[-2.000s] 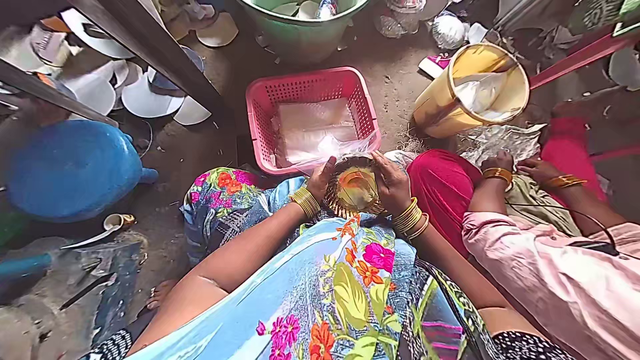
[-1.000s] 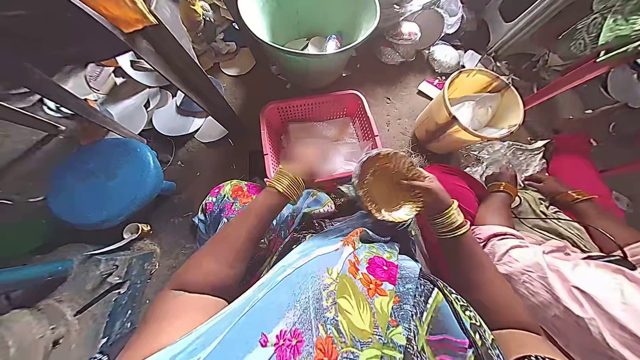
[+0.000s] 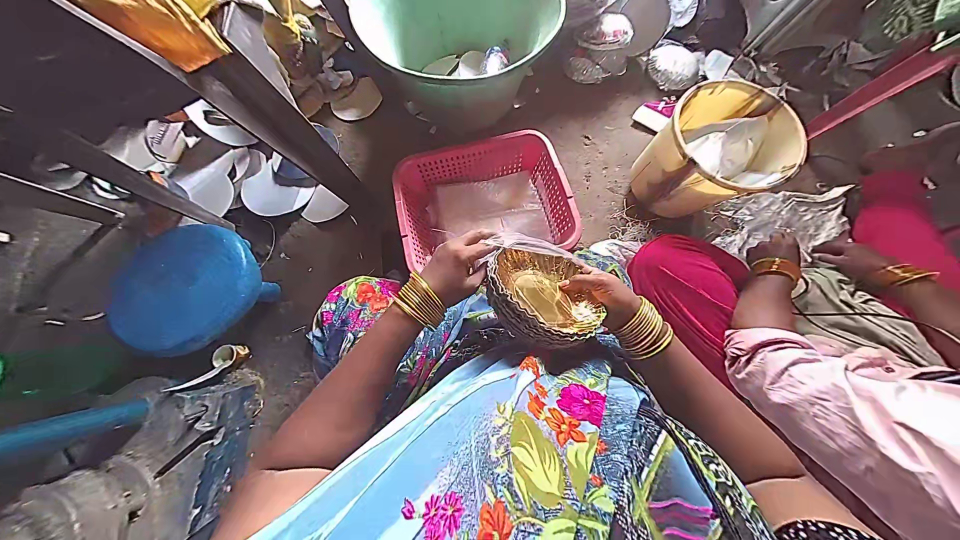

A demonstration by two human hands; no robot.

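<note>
My right hand [image 3: 606, 294] grips the right side of a stack of gold foil bowls [image 3: 544, 300] with wavy edges, thumb inside the rim. A clear plastic bag [image 3: 525, 244] lies along the far rim of the stack, its left end pinched in the fingers of my left hand [image 3: 459, 266]. The stack is tilted, its shiny inside facing up, above my lap. Just beyond my hands stands a pink perforated plastic basket [image 3: 559, 176] with clear plastic sheets or bags [image 3: 491, 204] lying flat in it.
A green tub [image 3: 465, 94] with scraps stands beyond the basket. At right are a yellow bucket [image 3: 675, 169] holding white plastic and a seated co-worker's hands [image 3: 776, 251]. A blue round stool [image 3: 184, 289], a dark metal frame leg [image 3: 277, 120] and cut discs [image 3: 277, 187] are at left.
My left hand was over the pink basket one second ago; now it is back beside the foil bowls, holding a clear plastic bag. My right hand still holds the stack.
</note>
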